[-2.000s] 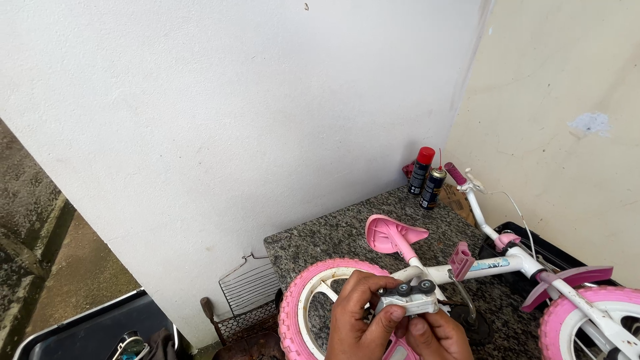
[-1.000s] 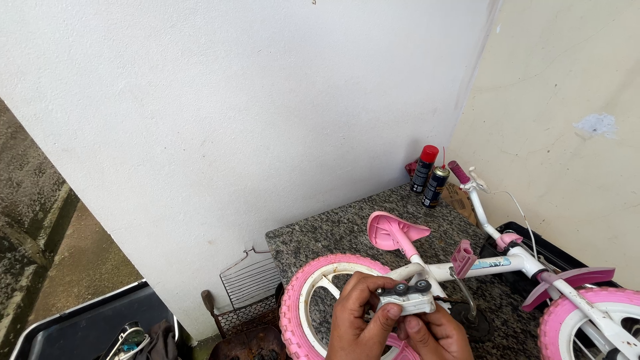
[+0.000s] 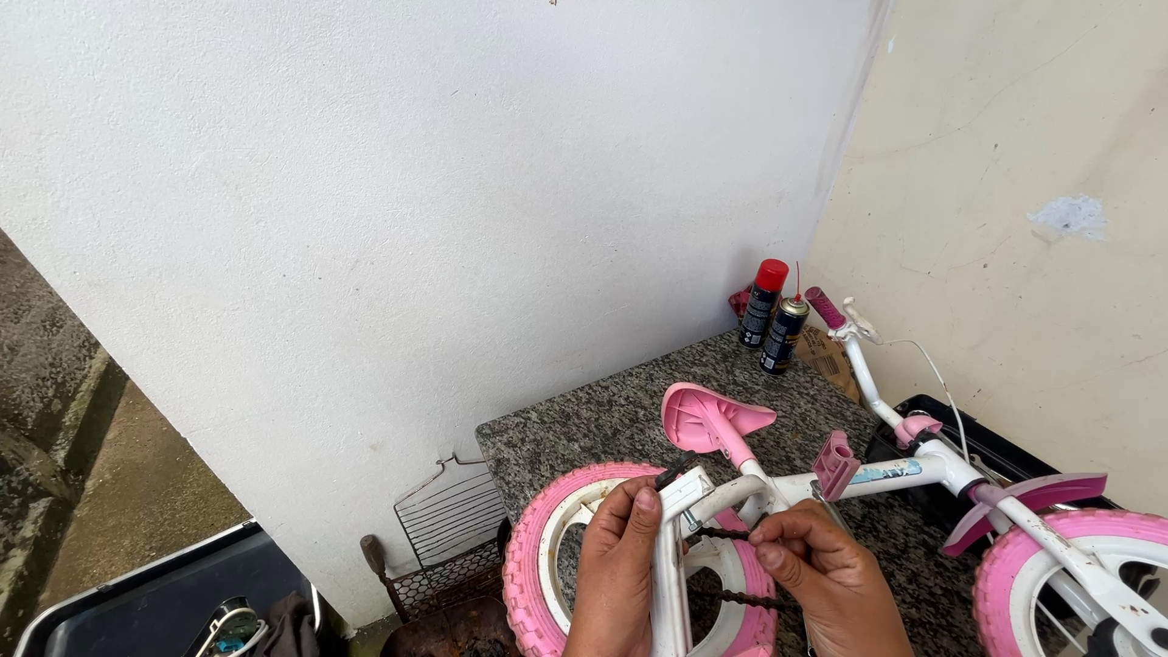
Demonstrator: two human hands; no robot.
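My left hand (image 3: 620,566) pinches a small light-grey part (image 3: 684,493) between thumb and fingers, above the rear wheel of a child's bicycle. A black piece shows at the part's upper end. My right hand (image 3: 812,575) is to the right, beside the bicycle chain (image 3: 730,533), with thumb and fingers bent together; whether something small is between them is unclear. The white bicycle frame (image 3: 894,476) lies on a granite tabletop (image 3: 584,429). Its pink saddle (image 3: 716,415) and pink pedal (image 3: 835,465) are beyond my hands. The pink rear tyre (image 3: 529,557) is partly hidden by my left hand.
Two spray cans (image 3: 765,301) stand at the table's back corner, near the handlebar grip (image 3: 826,307). The front wheel (image 3: 1004,566) is at right, with a black tray (image 3: 922,411) behind. A wire grill rack (image 3: 447,511) leans left of the table. Another black tray (image 3: 164,584) holds assorted items.
Both hands were together around a small grey part with two dark round pieces. They have since moved apart, the right hand to the right, and the part in my left hand is now tilted upward.
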